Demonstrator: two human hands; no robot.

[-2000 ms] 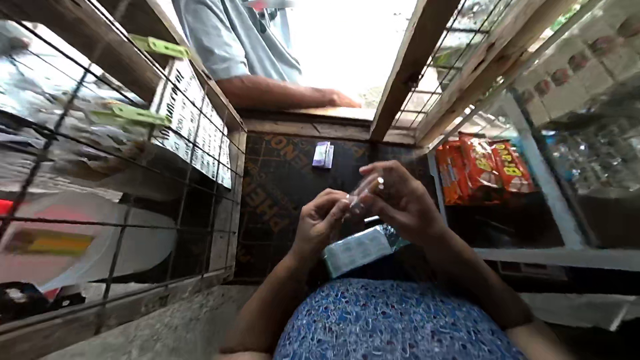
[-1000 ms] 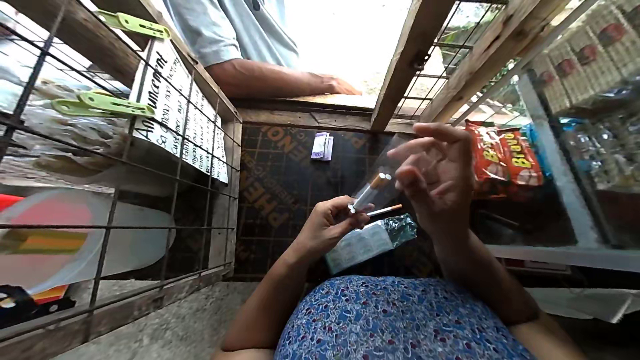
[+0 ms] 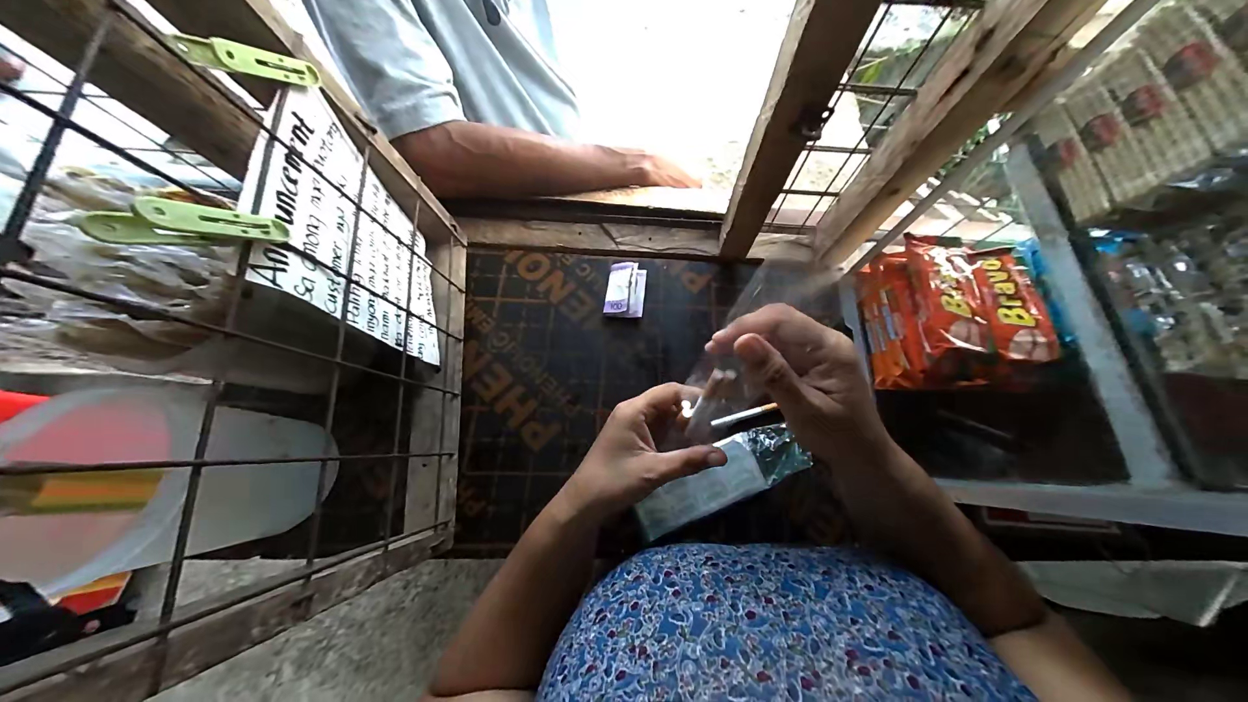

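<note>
A small clear plastic bag [image 3: 717, 390] with cigarettes inside is between my hands, over the dark plywood counter [image 3: 526, 390]. My left hand [image 3: 648, 444] pinches its lower left part. My right hand [image 3: 804, 375] is at the bag's upper right, fingers curved; whether they grip the plastic is hard to tell. A loose cigarette [image 3: 746, 415] lies just below the bag, close to my right hand. Beneath both hands rests a plastic-wrapped pack [image 3: 707, 486], its right end crumpled. A folded purple banknote [image 3: 624, 290] sits farther back on the counter.
Another person's forearm [image 3: 546, 166] rests on the wooden ledge behind the counter. A wire grille [image 3: 331, 361] with a clipped handwritten sign [image 3: 341, 234] stands left. Wooden posts [image 3: 795, 117] rise at the back right. Orange snack packs [image 3: 951, 317] sit behind the right case's frame [image 3: 1082, 322].
My right hand, raised with fingers spread a second ago, is lower and more curled. The clear bag shows wider between my hands. The loose cigarette and wrapped pack remain below.
</note>
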